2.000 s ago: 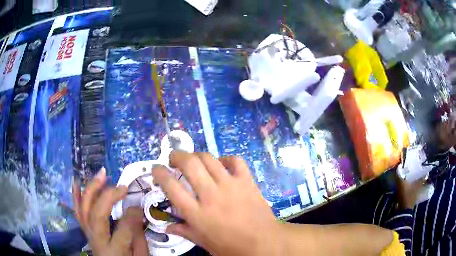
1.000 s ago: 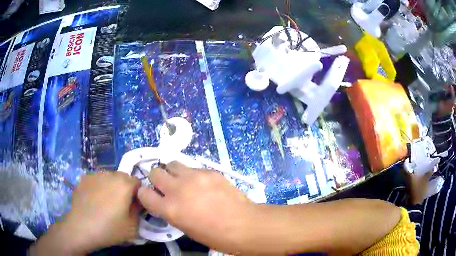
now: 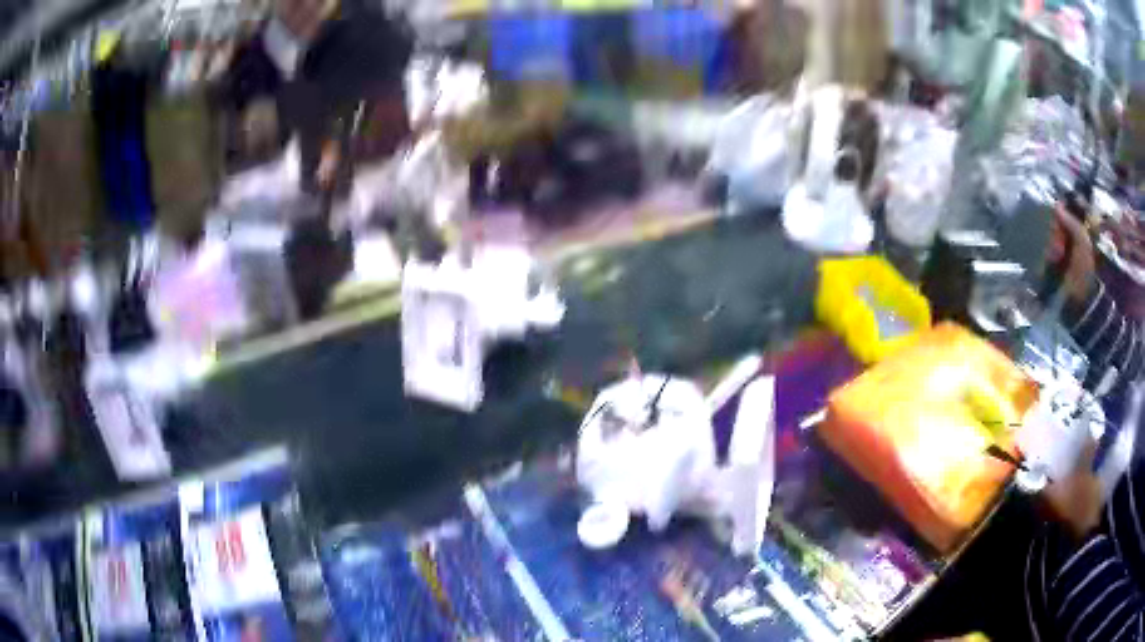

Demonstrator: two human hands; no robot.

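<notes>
Neither of my hands is in view; a small yellow patch at the bottom edge, lower right, may be my sleeve. The frame is blurred. A white camera assembly (image 3: 647, 454) stands on the blue printed sheet (image 3: 502, 602), with thin wires at its top, a small round boss at its lower left and a flat bracket plate on its right. A yellow-brown taped lead (image 3: 433, 579) shows at the bottom left of centre. The housing it rises from is cut off below the frame.
A dark strip (image 3: 314, 420) crosses behind, bearing a white rectangular bracket (image 3: 442, 345) and other white parts. A yellow bin (image 3: 834, 299) and an orange box (image 3: 923, 433) stand at the right. Another person's hand (image 3: 1074, 498) holds a white part at the right edge. Blurred people and parts fill the background.
The view has tilted up, so the bench things sit lower. Both my hands and the round housing they were on have left the picture. The dark strip's far side now shows.
</notes>
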